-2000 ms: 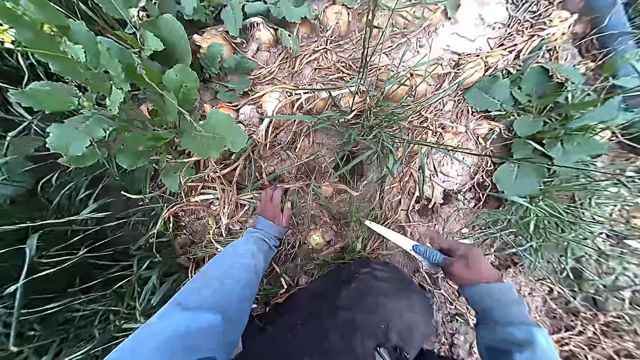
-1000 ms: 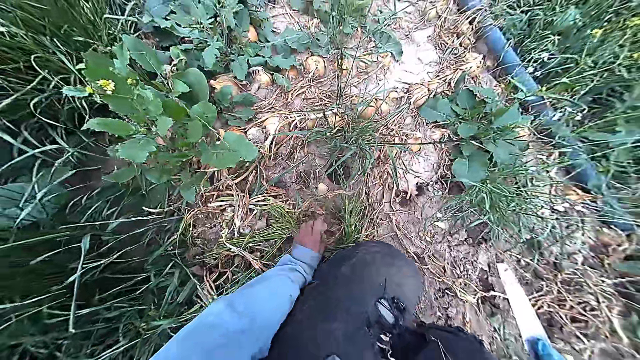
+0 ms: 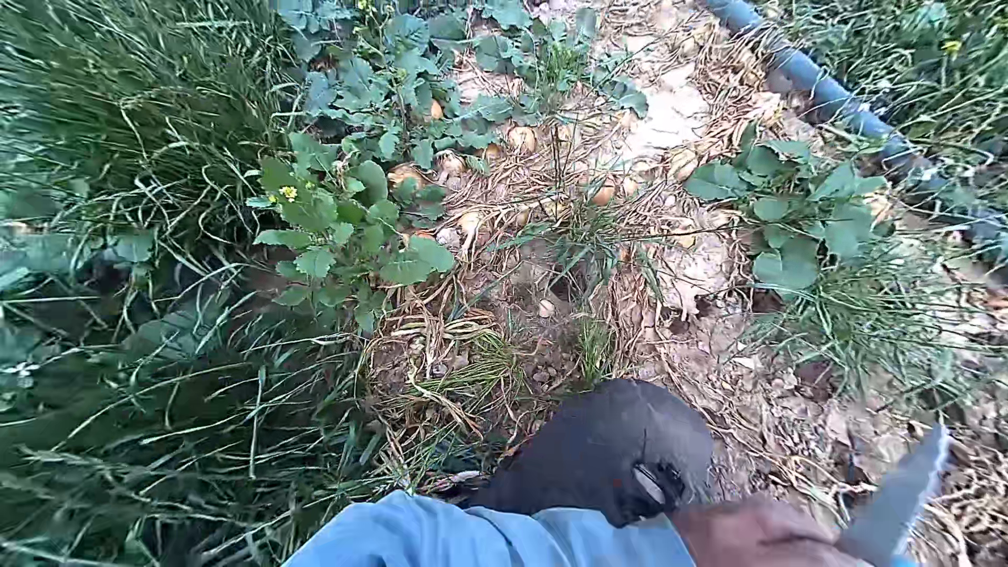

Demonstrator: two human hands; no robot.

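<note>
My left hand (image 3: 752,537), in a light blue sleeve, reaches across the front of my dark-clothed knee to the bottom right. It is blurred and partly cut off, so whether its fingers hold anything cannot be told. Right beside it a serrated knife blade (image 3: 898,500) points up and to the right. The knife's handle is mostly below the frame, and my right hand is out of view. Onion bulbs (image 3: 521,139) lie among dry stalks farther up, another onion (image 3: 602,194) near them. A small pale bulb (image 3: 546,308) sits on the soil beyond my knee (image 3: 622,449).
A blue pipe (image 3: 835,94) runs diagonally at the upper right. Tall grass (image 3: 142,118) fills the left side. Broad-leaved weeds (image 3: 339,228) with a yellow flower grow left of the onions, and another leafy weed (image 3: 795,213) grows to the right.
My left hand has left the soil and grass beyond the knee and moved right, to the knife blade. My right hand, seen holding the knife two seconds ago, has gone out of view.
</note>
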